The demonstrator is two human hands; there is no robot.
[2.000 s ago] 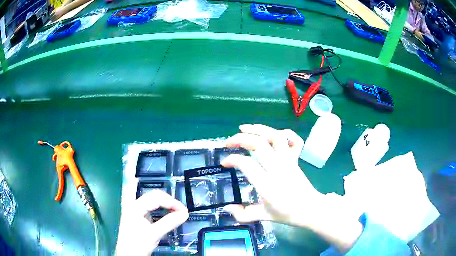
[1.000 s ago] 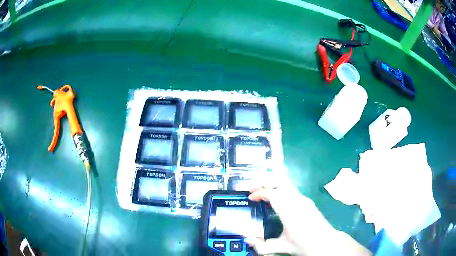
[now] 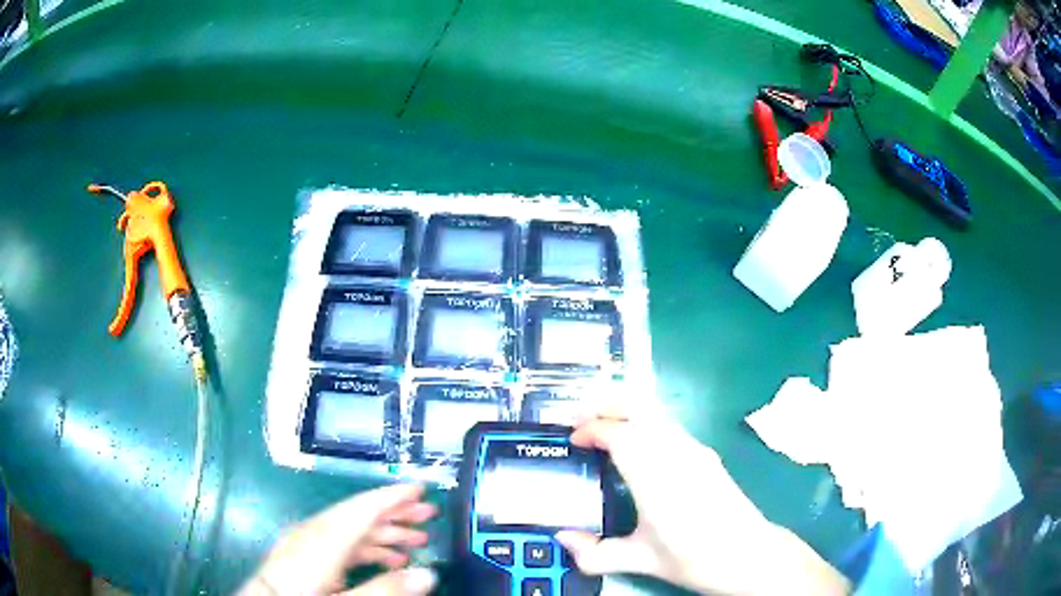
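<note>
A battery tester point(image 3: 538, 501) with a black rim, blue-edged face and buttons stands at the bottom centre, cut off by the lower edge. A black "TOPDON" lens panel frames its bright screen. My right hand point(image 3: 686, 501) grips the tester's right side, with the thumb on the face near the screen's lower corner. My left hand point(image 3: 355, 541) is beside the tester's left side, fingers apart and empty. The pale lens tray point(image 3: 291, 338) lies beyond, with black-framed panels three by three; the tester and right hand cover part of its near right corner.
An orange air blow gun point(image 3: 149, 245) with a pale hose point(image 3: 200, 466) lies left. An open white bottle point(image 3: 794, 245), a second bottle point(image 3: 902, 285) and white wipes point(image 3: 919, 419) lie right. Red clamps point(image 3: 770, 146) and a dark tester point(image 3: 921, 181) lie far right.
The lens panel, first held over the tray between both hands, now sits on the tester. The left hand left view, then came back at the tester's left. The view has tilted down.
</note>
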